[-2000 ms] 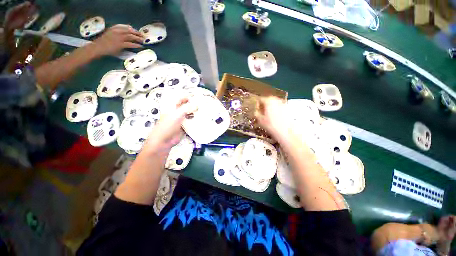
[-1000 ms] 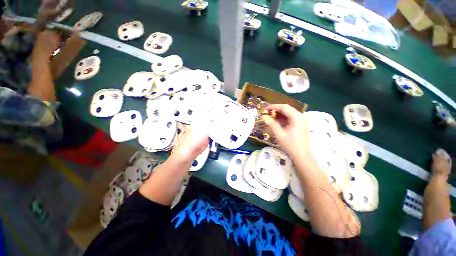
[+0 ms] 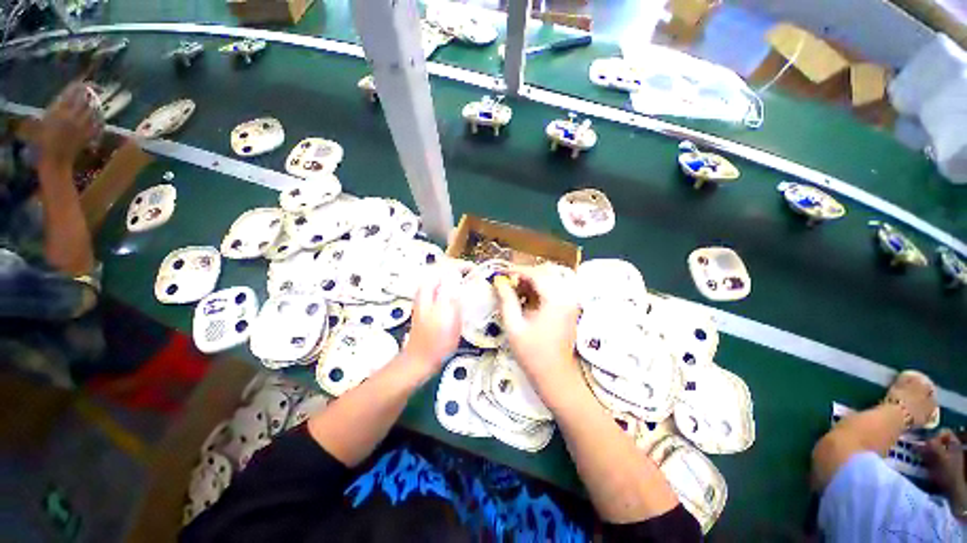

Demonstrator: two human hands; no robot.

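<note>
My left hand (image 3: 433,318) holds a cream housing cover (image 3: 482,318) by its left side, in front of the parts box. My right hand (image 3: 539,316) is over the cover's right side with its fingertips together at a dark hole; a yellowish cot shows on a fingertip. Whether a small fitting is between the fingers cannot be told. The open cardboard parts box (image 3: 554,250) stands just behind, with shiny bits inside, partly hidden by my hands. Heaped covers lie to the left (image 3: 350,255), to the right (image 3: 626,339) and nearer me (image 3: 509,398).
A grey metal post (image 3: 408,117) rises behind the parts box. Part-built units (image 3: 705,164) stand spaced along the green belt. A carton of covers (image 3: 249,430) is below the bench edge at left. Neighbouring people's arms show at left (image 3: 66,202) and right (image 3: 864,430). A clear bag (image 3: 695,90) lies on the far side.
My right hand has come out of the parts box and moved to the cover. The cover is now lower and between both hands. The view has shifted, showing more of the far side.
</note>
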